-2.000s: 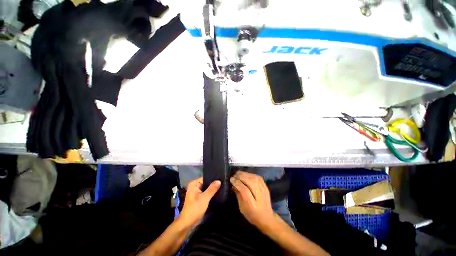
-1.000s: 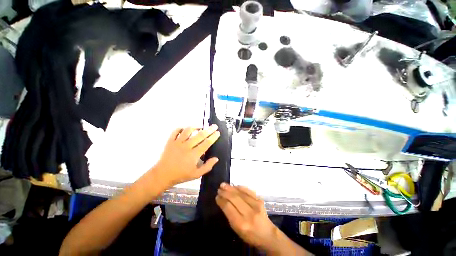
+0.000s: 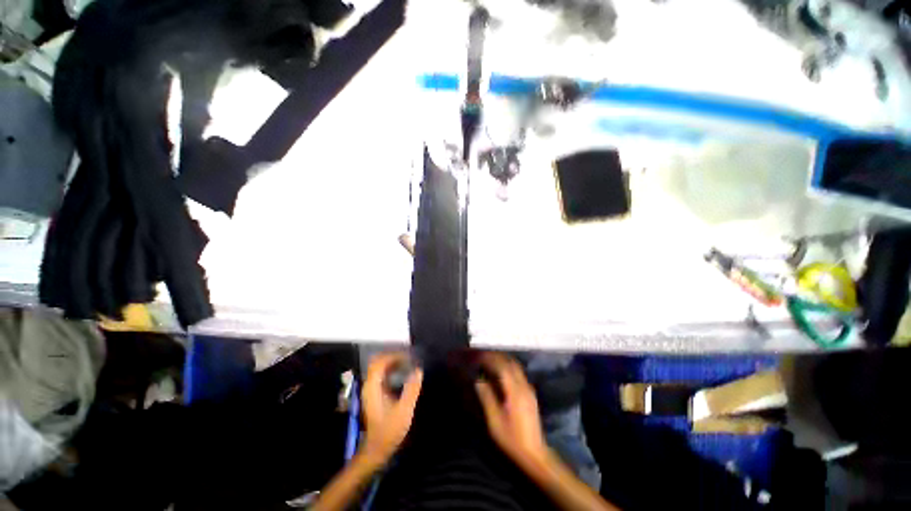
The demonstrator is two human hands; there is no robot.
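A long black fabric strip (image 3: pixel 440 259) lies flat and straight on the white table, from the presser foot and needle area (image 3: pixel 464 155) down over the front edge. My left hand (image 3: pixel 390 404) is at its left side just below the table edge, thumb and fingers around the dark cloth. My right hand (image 3: pixel 511 404) is at its right side with bent fingers on the cloth. Both hands are slightly blurred, and the fingertips are hard to separate from the black cloth over the lap.
A heap of black strips (image 3: pixel 120 190) lies at the left of the table (image 3: pixel 320 240). A dark rectangular pad (image 3: pixel 591 186) lies by the sewing machine (image 3: pixel 719 60). Scissors (image 3: pixel 824 299) and snips (image 3: pixel 744 277) lie right. Below is a blue crate (image 3: pixel 649 369) with cardboard (image 3: pixel 739 399).
My left hand has left the strip beside the needle and moved down below the table edge. My right hand has moved lower too. The camera view has tilted down.
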